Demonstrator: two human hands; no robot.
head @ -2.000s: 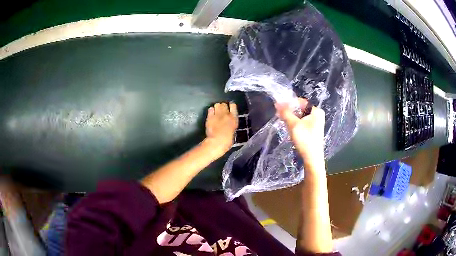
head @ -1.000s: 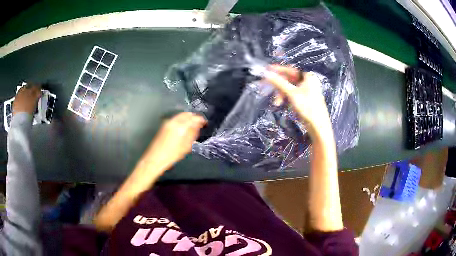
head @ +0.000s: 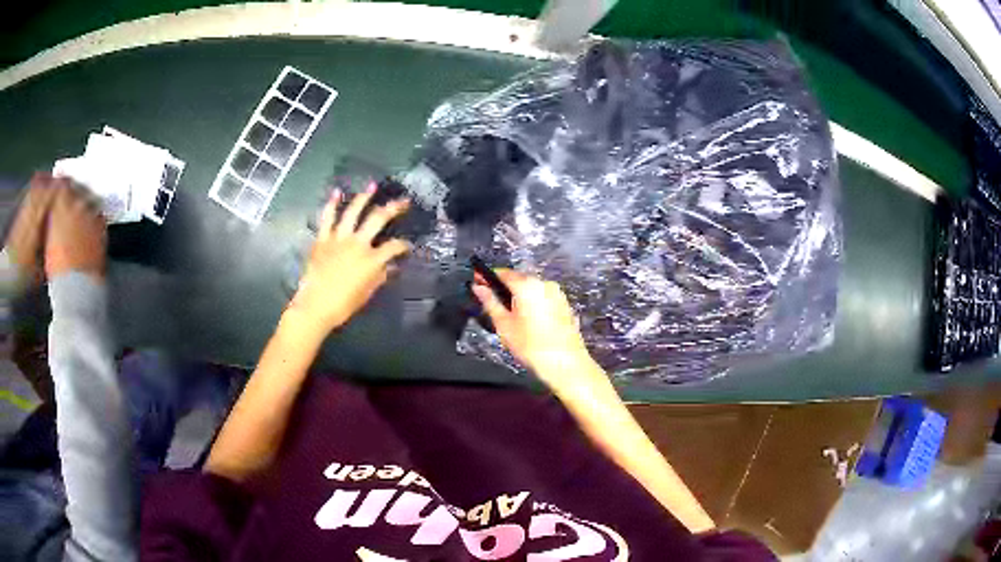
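A large clear poly bag [head: 703, 220] of dark parts lies on the green bench, its mouth towards the left. Loose black parts [head: 423, 296] lie at the mouth, blurred. My left hand [head: 349, 258] is spread over the left edge of this pile, fingers apart; what lies under the fingertips is partly hidden. My right hand [head: 535, 318] is at the bag's mouth, closed on slim dark tweezers [head: 492, 282] pointing up and left. A white liner sheet [head: 272, 146] with two rows of dark squares lies left of the pile.
Another person's hands [head: 68, 225] and grey sleeve are at the far left, by overlapping white-edged sheets [head: 126, 176]. Black trays [head: 971, 291] stand at the far right. A pale rail [head: 439, 24] runs behind the bench. A blue bin [head: 902, 441] and brown cardboard [head: 703, 450] are below its edge.
The bag mouth, first lifted by my right hand, now lies lower and flatter, with loose parts outside it. My left hand has moved left and spread. The view has shifted, bringing in the sheets and other person.
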